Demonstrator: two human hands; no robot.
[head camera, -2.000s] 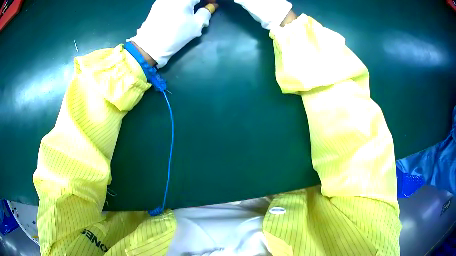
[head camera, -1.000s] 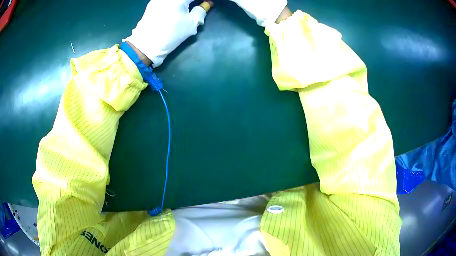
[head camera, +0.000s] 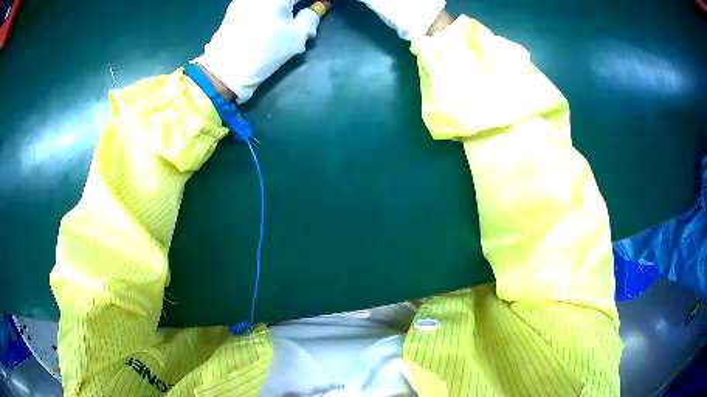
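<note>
My left hand (head camera: 260, 43), in a white glove with bare fingertips, reaches to the top edge of the picture. A small yellow-orange finger cot (head camera: 319, 8) shows on one digit. My right hand (head camera: 411, 14), also in a white glove, is cut off by the top edge, its fingers out of the picture. What either hand touches or holds is hidden beyond the edge. A blue wrist strap (head camera: 218, 101) sits at my left cuff, with a thin blue cord (head camera: 262, 209) running down to my smock.
The dark-green bench (head camera: 349, 201) lies under both forearms. Red edges (head camera: 8, 22) show at the top corners. A blue sleeve or garment (head camera: 673, 252) is at the right edge beside a blue stool (head camera: 636, 281). A pale rounded shape (head camera: 39, 341) is at lower left.
Both hands have shifted slightly left and up since two seconds ago. In the last second almost nothing has moved.
</note>
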